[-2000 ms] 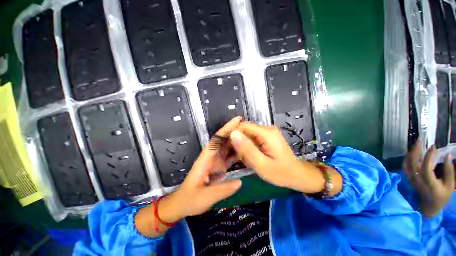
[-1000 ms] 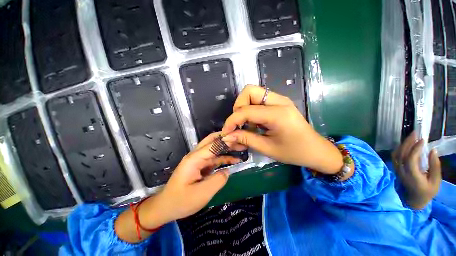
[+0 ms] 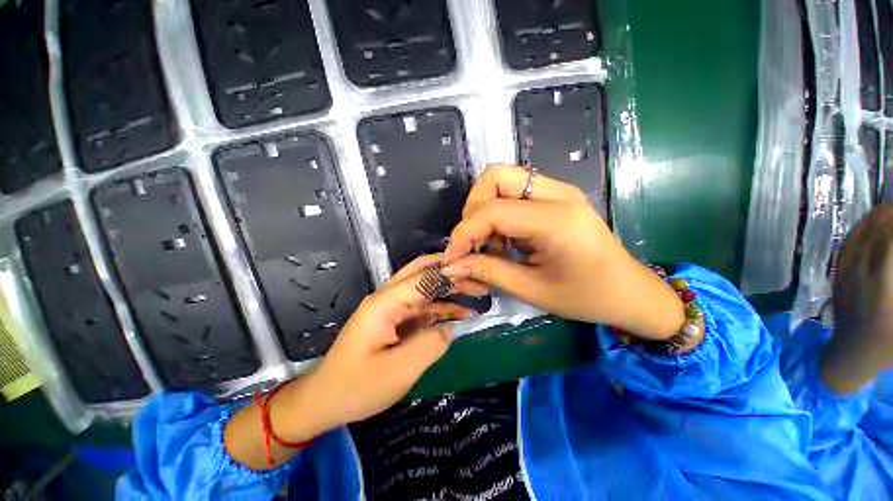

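My left hand (image 3: 377, 338) is low over the front edge of the tray, palm partly up. A comb-like patch of dark adhesive strips (image 3: 435, 283) lies on its fingers. My right hand (image 3: 548, 250) meets it there, thumb and index fingertips pinched at the patch's upper end; any piece between them is too small to tell. Under the hands a black phone housing (image 3: 416, 186) lies in a pocket of the clear blister tray (image 3: 338, 108); its lower end is partly hidden by my fingers. Another housing (image 3: 284, 235) lies left of it.
More housings fill both tray rows. A green surface (image 3: 681, 147) runs right of the tray. Stacked filled trays (image 3: 824, 147) stand at the right. Another person's blurred hand (image 3: 867, 303) is at the right edge. A yellow release sheet (image 3: 14, 352) shows at the left edge.
The view has shifted over the tray since the oldest frame. My hands stay together, with the right fingertips still at the patch. The other person's hand has moved up and right.
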